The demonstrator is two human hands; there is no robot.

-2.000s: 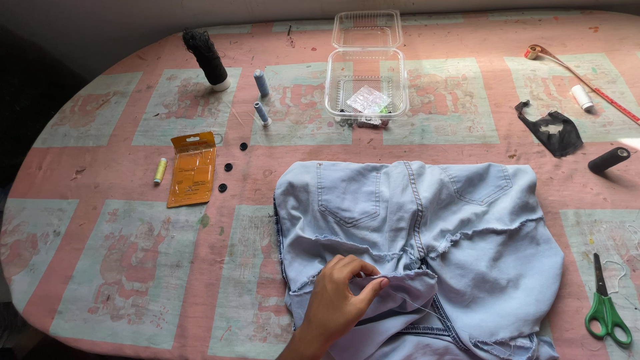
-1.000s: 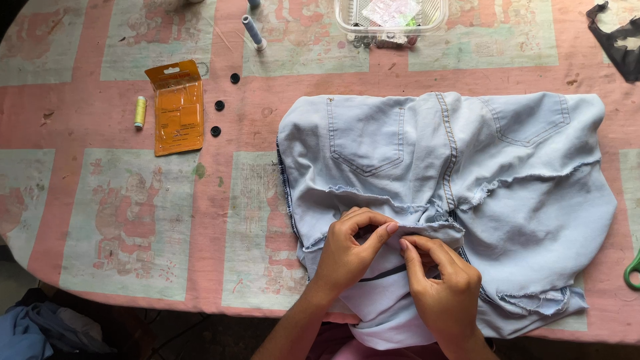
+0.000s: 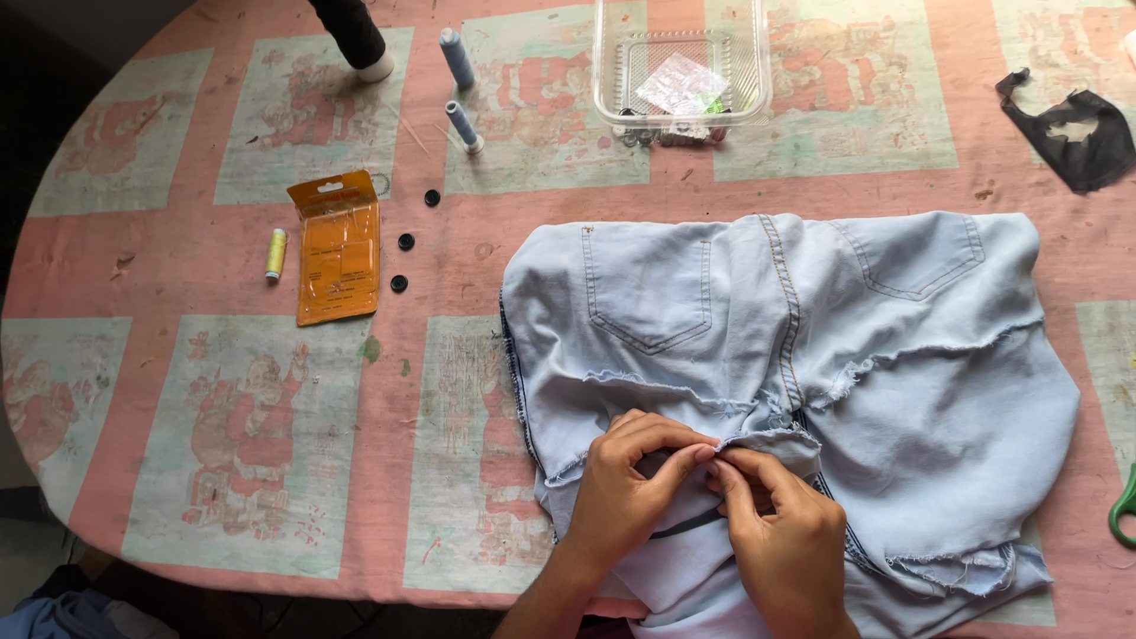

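Note:
Light blue denim fabric with back pockets and frayed edges (image 3: 941,426) lies spread over the near part of the table. My left hand (image 3: 635,484) pinches a frayed edge of the denim between thumb and forefinger. Right beside it, fingertips almost touching, my right hand (image 3: 781,524) grips the same raised edge from the other side. Whether a needle is between the fingers cannot be seen. A dark strip of the denim shows beneath the hands.
Left of the denim are black buttons (image 3: 406,241), an orange needle packet (image 3: 339,257) and a yellow thread spool (image 3: 276,256). Behind stand blue thread spools (image 3: 462,126), a black thread cone (image 3: 353,35) and a clear plastic box (image 3: 759,98). Black fabric (image 3: 1074,133) and green-handled scissors (image 3: 1123,508) lie right.
Two seconds ago only my left hand was in view at the denim; my right hand has since come in beside it and taken hold of the edge. The view has moved closer.

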